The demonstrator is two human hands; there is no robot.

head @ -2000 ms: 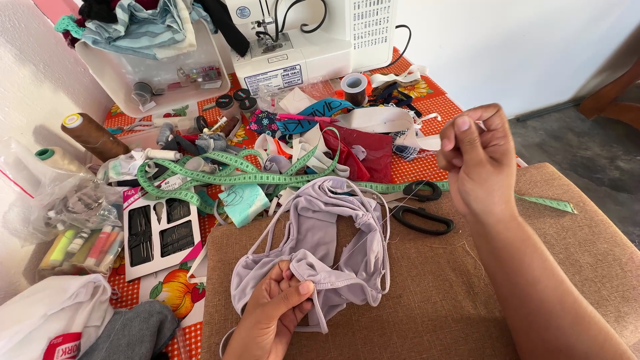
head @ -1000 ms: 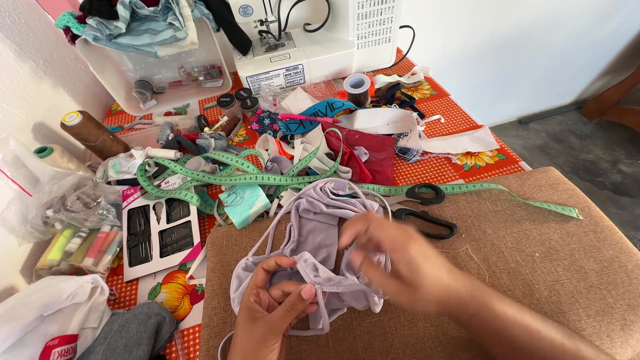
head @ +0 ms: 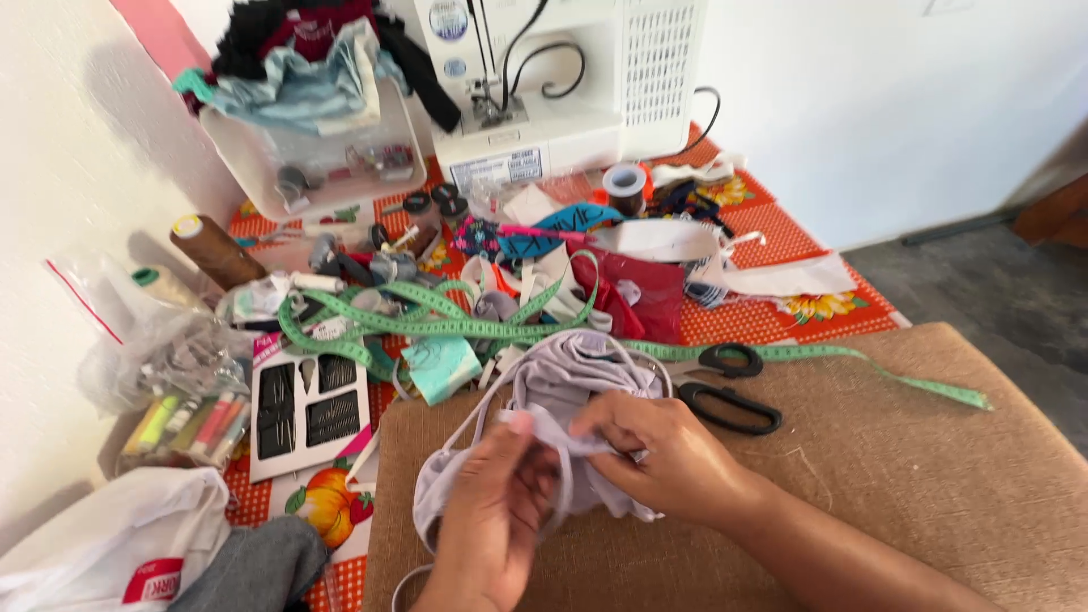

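Observation:
A lavender garment with thin straps lies bunched on a brown fabric-covered surface. My left hand, slightly blurred, pinches an edge of it between thumb and fingers. Close by on the right, my right hand grips the same part of the cloth with bent fingers. Any needle or thread between the fingers is too small to tell. Black-handled scissors rest just beyond my right hand, their blades partly under the garment. A green measuring tape winds behind the garment and runs off to the right.
A white sewing machine stands at the back, beside a plastic bin of clothes. Fabric scraps, a brown thread cone and a needle card cover the patterned tablecloth. White and grey cloth lies at the lower left.
My right hand, raised at the right two seconds ago, has come down to the garment beside my left hand. The held edge is lifted and turned differently.

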